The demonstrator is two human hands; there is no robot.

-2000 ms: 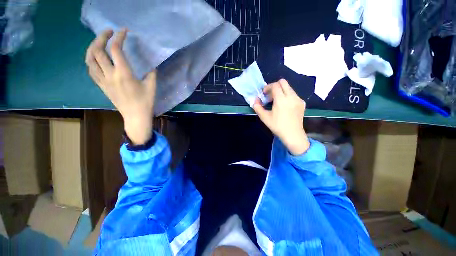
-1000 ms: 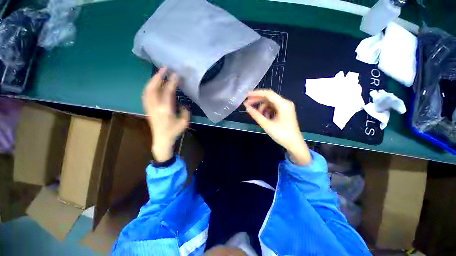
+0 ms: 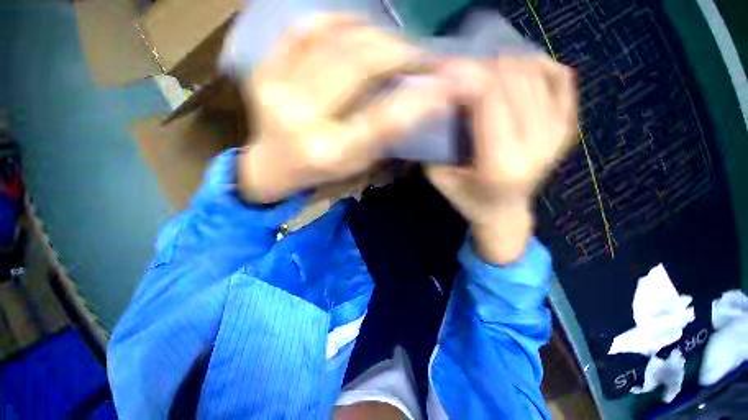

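The grey-white frosted poly bag (image 3: pixel 426 143) is held up close to the camera at the top centre, blurred. My left hand (image 3: pixel 328 107) grips its left part, and my right hand (image 3: pixel 513 123) grips its right part. Both hands are blurred, with the fingers bent around the bag. The hands cover much of the bag, and its contents cannot be seen.
The black work mat (image 3: pixel 656 221) with white lines and a yellow line lies on the right. White cloth scraps (image 3: pixel 660 312) lie by its lettering at lower right. Open brown cartons (image 3: pixel 184 37) are at upper left. A blue object (image 3: pixel 53 381) is at lower left.
The view has turned, so the mat now runs down the right side. The bag has been lifted off the bench and both hands now hold it. The small pale piece no longer shows.
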